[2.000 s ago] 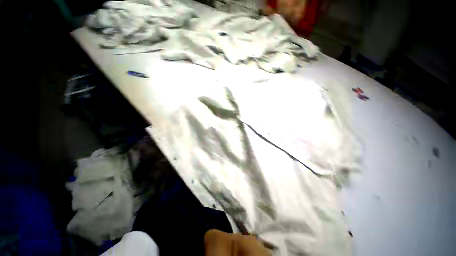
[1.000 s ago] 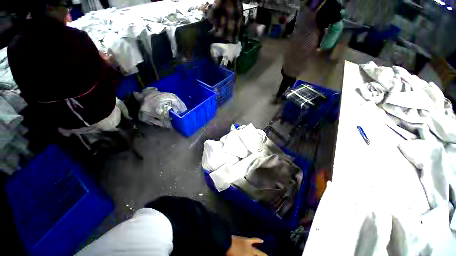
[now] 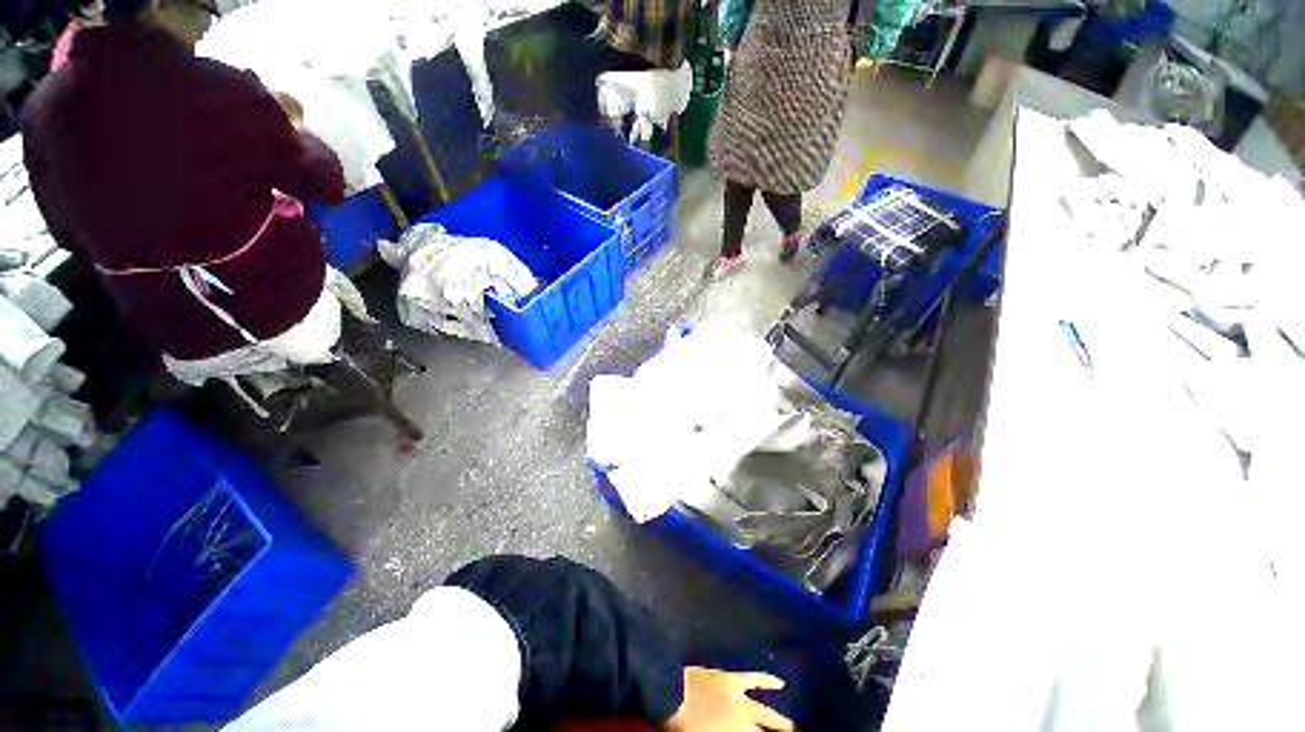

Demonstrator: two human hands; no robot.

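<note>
My left hand (image 3: 727, 701) is at the bottom edge, partly cut off. Its visible fingers are apart and nothing shows in them. The arm runs in from the lower left with a white and dark sleeve. My right hand is out of the picture. Pale garments (image 3: 701, 415) lie heaped in a blue crate (image 3: 834, 598) on the floor beyond my left hand. More pale cloth (image 3: 1209, 215) lies on the white table (image 3: 1023, 343) at the right. The near part of the table is overexposed, so cloth edges there are hard to tell.
A blue pen-like item (image 3: 1075, 345) lies on the table. An empty-looking blue crate (image 3: 172, 572) stands at lower left; other blue crates (image 3: 565, 308) stand farther back. A stool (image 3: 844, 308) is beside the table. A person in dark red (image 3: 179, 186) sits at left; another (image 3: 787, 100) stands behind.
The view has swung left from the table to the floor and crates. In the last second, my left hand has stayed near the bottom edge, and the standing person has shifted left in view.
</note>
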